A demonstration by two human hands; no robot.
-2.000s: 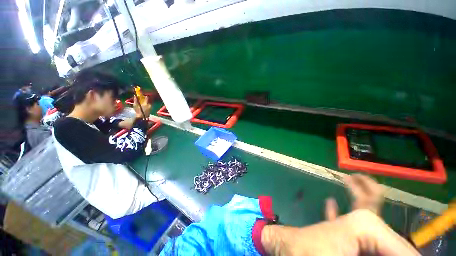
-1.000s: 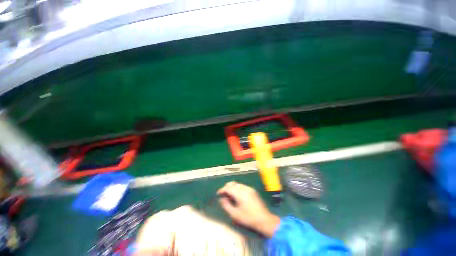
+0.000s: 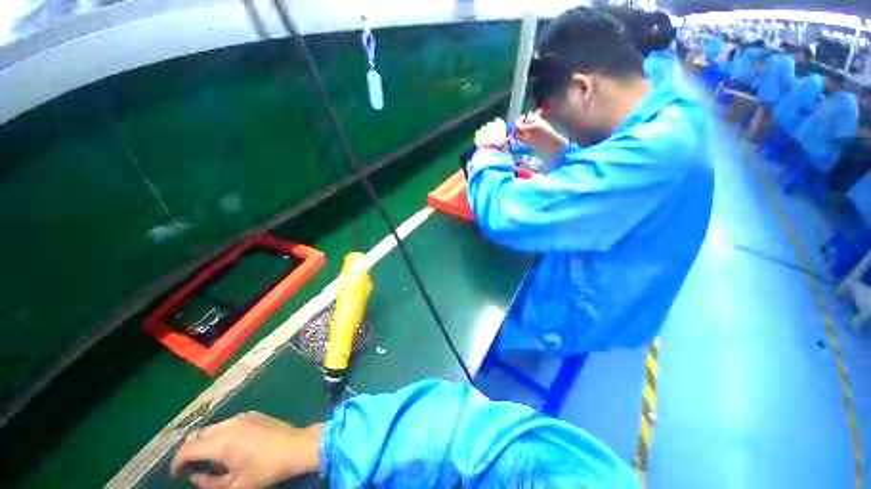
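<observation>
My right hand [image 3: 250, 451] is low at the left over the green bench, its fingers bent, with nothing seen in it. Its blue sleeve comes in from the bottom. A yellow electric screwdriver [image 3: 350, 313] hangs or stands just beyond, dark tip down, untouched by the hand. Behind it is a round dark screw dish [image 3: 318, 336]. A red frame [image 3: 216, 357] with a dark tablet [image 3: 232, 291] in it lies past the pale edge strip. My left hand is out of the picture.
A black cord [image 3: 401, 250] crosses the view down to the bench. A person in a blue smock [image 3: 611, 220] works at the right over another red frame [image 3: 449, 198]. A small white piece [image 3: 381, 350] lies by the dish. More workers sit far right.
The view has turned to the right. The blue bin, the parts pile and my left hand have left the picture. The neighbouring worker and the aisle have come into view.
</observation>
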